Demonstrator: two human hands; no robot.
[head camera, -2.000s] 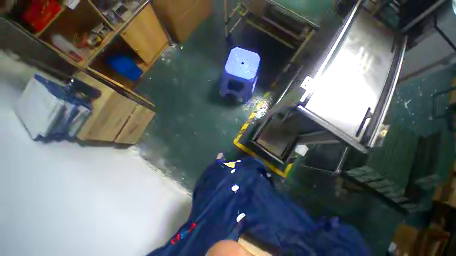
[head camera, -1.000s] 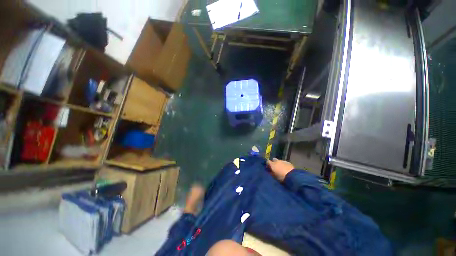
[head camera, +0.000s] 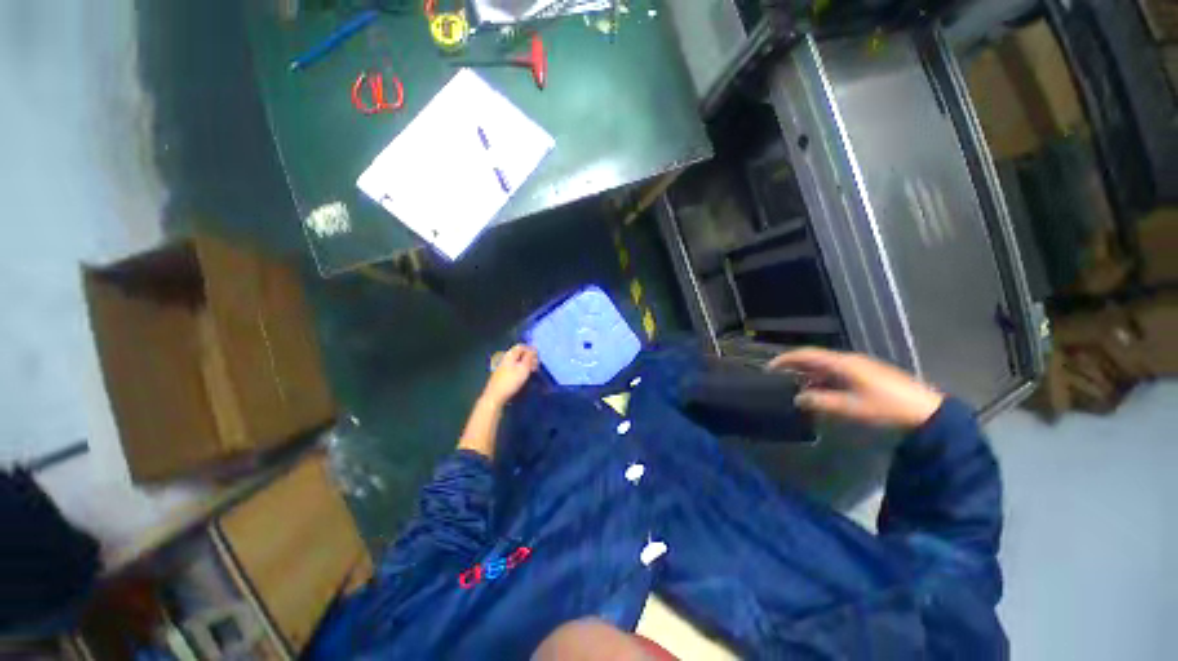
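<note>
My left hand (head camera: 513, 371) is low at the left edge of the blue plastic stool (head camera: 584, 338), its fingers curled. Whether it grips the stool or only overlaps it in view, I cannot tell. My right hand (head camera: 853, 387) holds a dark flat rectangular object (head camera: 747, 399) by its right end, in front of my blue jacket. The object is blurred and its face shows no detail.
A green-topped bench (head camera: 620, 129) holds a clipboard with paper (head camera: 455, 162), red-handled scissors (head camera: 377, 93), a yellow tape measure (head camera: 448, 30) and a blue marker (head camera: 333, 40). An open cardboard box (head camera: 265, 362) stands left; a metal conveyor (head camera: 904, 194) stands right.
The view has turned and moved closer to the bench and stool. My left hand is now at the stool's edge. My right hand has moved out to the right and now holds the dark object.
</note>
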